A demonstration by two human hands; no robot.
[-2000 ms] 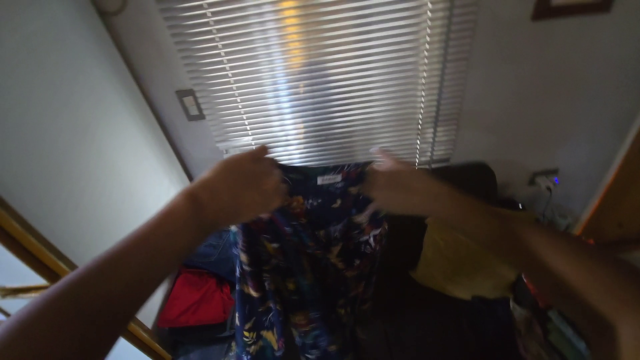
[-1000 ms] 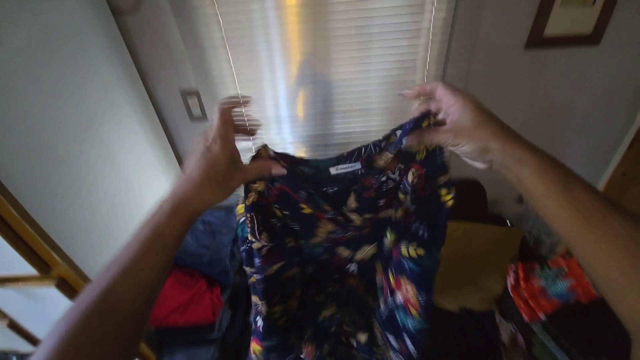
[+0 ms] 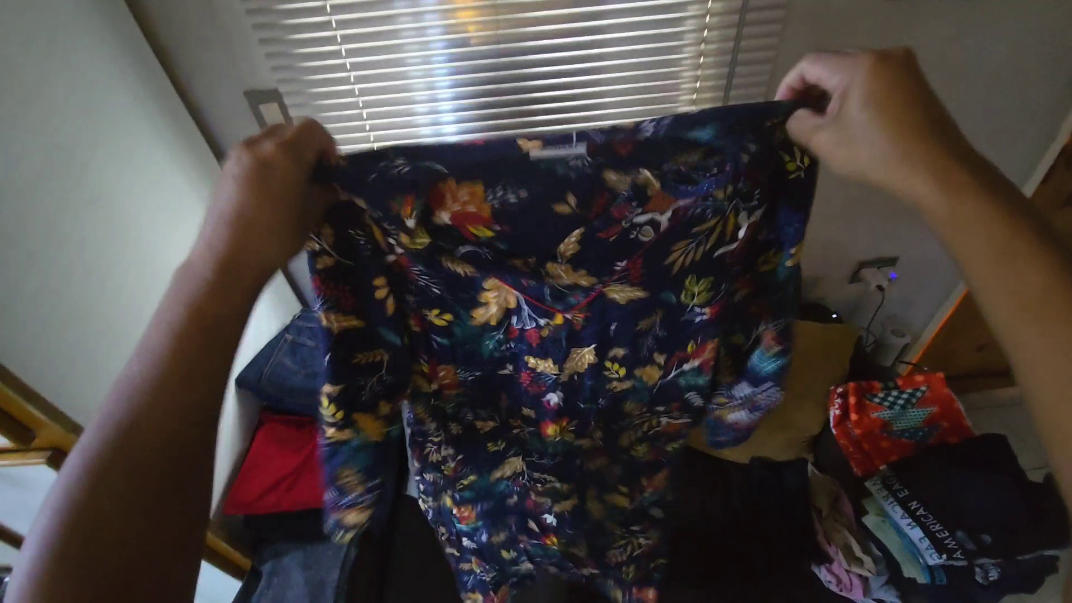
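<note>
A dark blue long-sleeved garment (image 3: 544,335) printed with leaves and flowers hangs spread open between my two hands, with a small pale label inside its neckline. My left hand (image 3: 272,188) pinches its upper left corner at the shoulder. At the upper right, my right hand (image 3: 863,117) grips the other shoulder, a little higher than the left. Both sleeves dangle at the sides of the body, and the lower end runs out of view at the bottom.
Folded jeans (image 3: 285,364) and a red cloth (image 3: 280,465) are stacked at left. A tan cushion or cloth (image 3: 812,377) lies behind the garment. At right are an orange-red patterned cloth (image 3: 900,414) and dark folded clothes (image 3: 976,502). Window blinds (image 3: 519,67) and a wall socket (image 3: 873,270) are behind.
My hands have moved farther apart, and the garment between them is now stretched wide, its upper edge nearly straight where it sagged one second ago. My left hand's fingers, spread then, are now closed on the cloth.
</note>
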